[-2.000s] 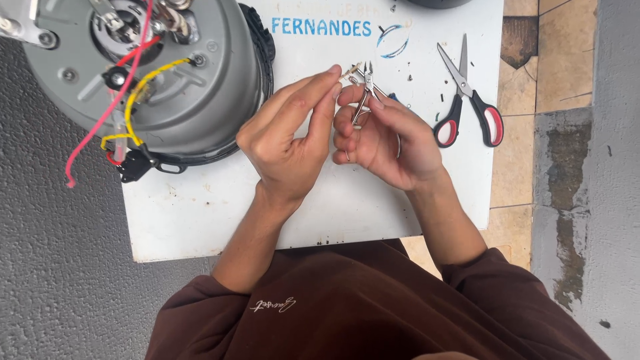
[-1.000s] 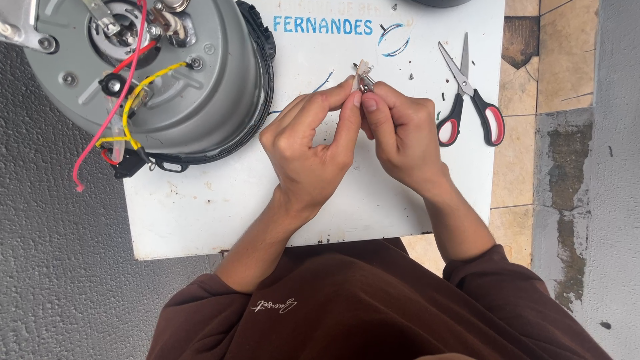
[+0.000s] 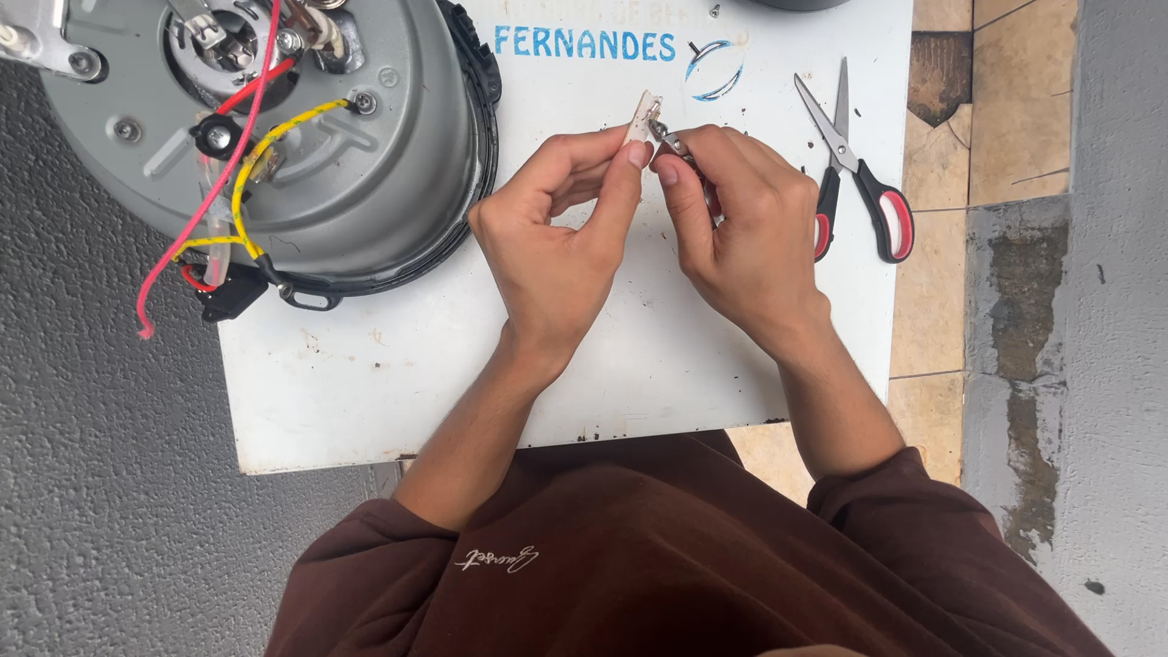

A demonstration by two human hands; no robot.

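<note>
Between the thumb and fingers of my left hand point(image 3: 570, 233) is a small flat whitish part point(image 3: 642, 119) with metal on its right edge. My right hand point(image 3: 744, 219) grips small metal nippers point(image 3: 671, 139), whose jaws touch or nearly touch that metal edge. The handles are mostly hidden in my palm. Left of my hands lies a grey metal appliance body point(image 3: 365, 192) with a black rim. Over it run a pink wire point(image 3: 215, 187) with a loose end and a yellow striped wire point(image 3: 242, 173).
Scissors with black and red handles point(image 3: 849, 155) lie just right of my right hand. The white board point(image 3: 584, 374) bears blue writing and scattered dark bits. A dark round object point(image 3: 798, 3) shows at the top edge. Tiled floor point(image 3: 926, 319) lies beyond the board's right edge.
Two seconds ago the nippers stood upright with their jaws visible by my right fingers; now my right hand is wrapped around them, with the jaws at the whitish part. My hands have shifted slightly from one second ago.
</note>
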